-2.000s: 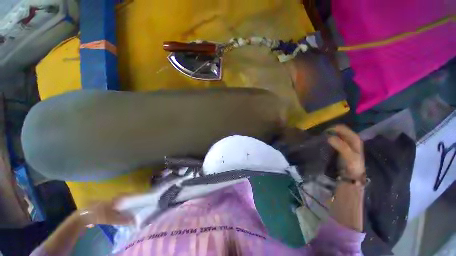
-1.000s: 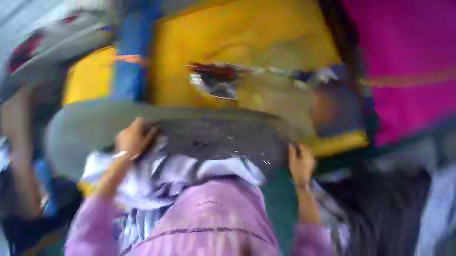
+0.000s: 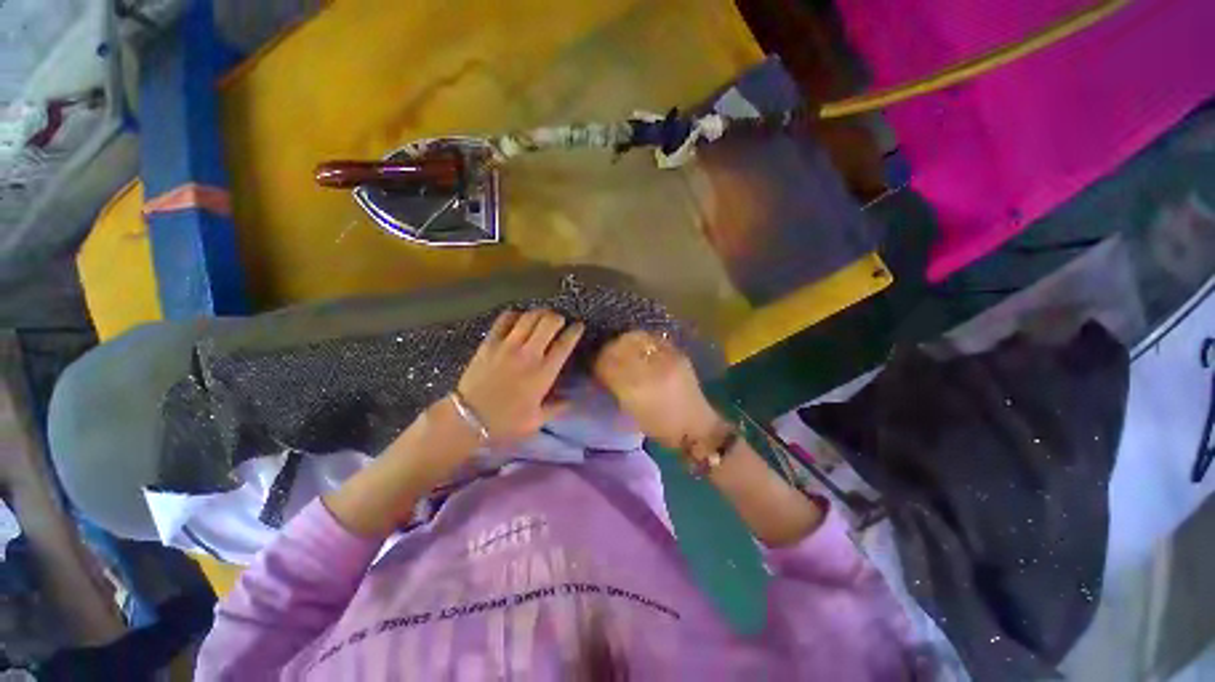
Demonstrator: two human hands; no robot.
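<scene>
The dark speckled garment piece (image 3: 333, 380) lies along the grey-green sleeve board (image 3: 113, 413), with the board's rounded left end bare. White cloth (image 3: 220, 520) joined to it hangs over the near edge. My left hand (image 3: 517, 376) lies on the dark cloth near its right part, fingertips on the fabric. My right hand (image 3: 653, 386) is just right of it, fingers curled on the cloth edge, gripping it. The steam iron (image 3: 433, 193) stands on the yellow cover (image 3: 586, 220) beyond the board, untouched.
The wrapped hose (image 3: 573, 137) runs right from the iron over the dark iron rest (image 3: 786, 213). A blue bar (image 3: 187, 160) crosses at left. A pink-covered table (image 3: 986, 120) is at upper right. Dark speckled pieces (image 3: 1006, 480) lie at lower right on a white sheet (image 3: 1173, 413).
The dark piece now lies spread along the board, reaching further left. My hands have come together near the board's right part. The iron sits in the same place on the cover.
</scene>
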